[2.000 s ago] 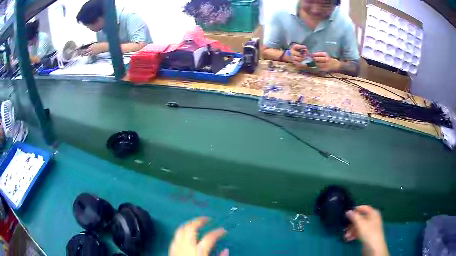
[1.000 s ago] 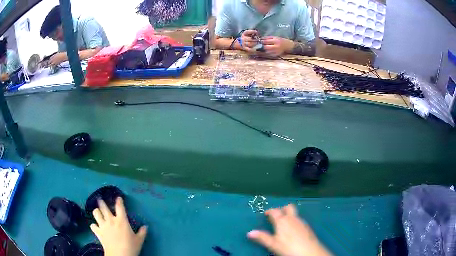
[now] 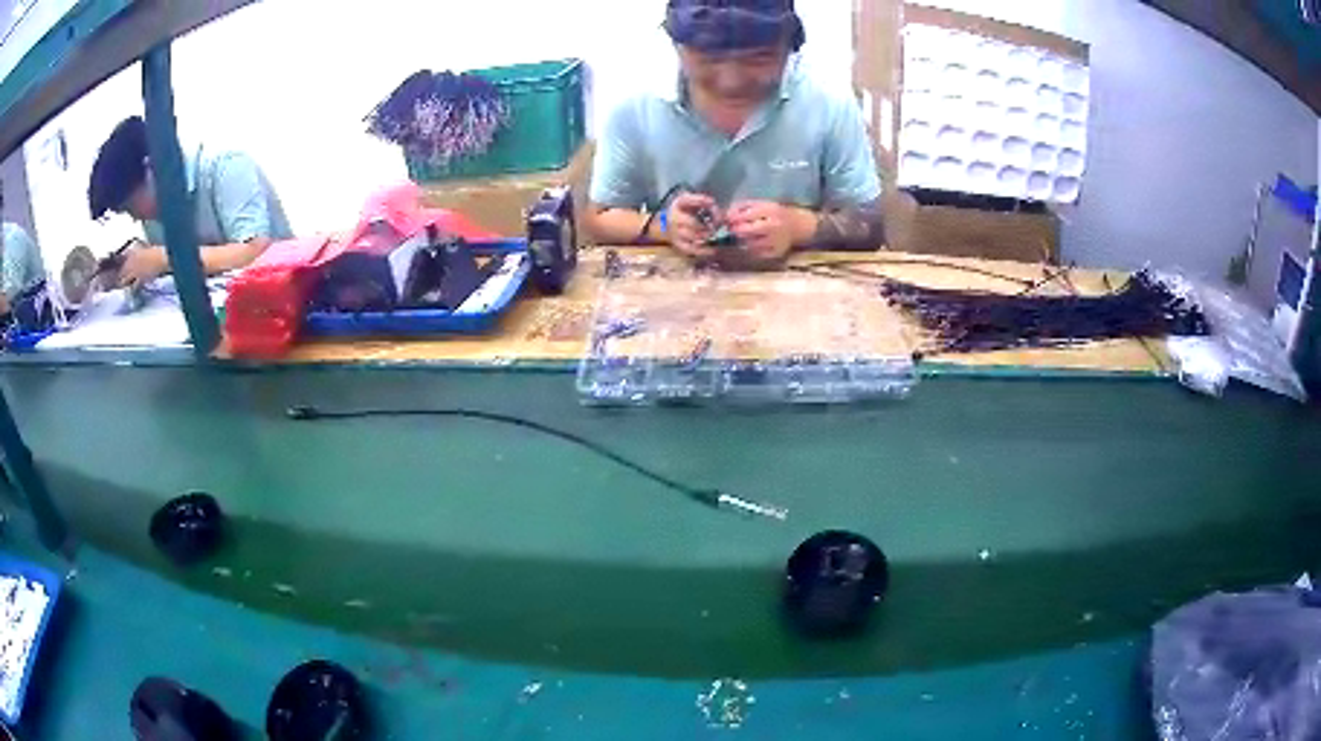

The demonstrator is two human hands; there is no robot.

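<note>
No hand of mine is in the picture. Nearest in front of me, a black round housing (image 3: 316, 705) stands on the blue-green bench at the lower left, cut by the bottom edge. Another black housing (image 3: 180, 711) lies left of it, tilted and also cut off. On the green belt, a black round housing (image 3: 836, 582) sits right of centre and a smaller-looking one (image 3: 187, 527) sits at the left. A thin black cable (image 3: 580, 440) with a bare, pale right end lies along the belt between them.
A blue tray (image 3: 48, 637) with white pieces is at the left edge. A clear plastic bag (image 3: 1239, 666) lies at lower right, pale scraps (image 3: 726, 704) on the bench. Across the belt are a person (image 3: 739, 159), a clear compartment tray (image 3: 746, 379), red bags (image 3: 268, 301) and a cable bundle (image 3: 1043, 314).
The view has tilted up. Both my hands have left the picture. The housing my right hand touched earlier now sits free on the belt. The near housings have slid toward the bottom edge.
</note>
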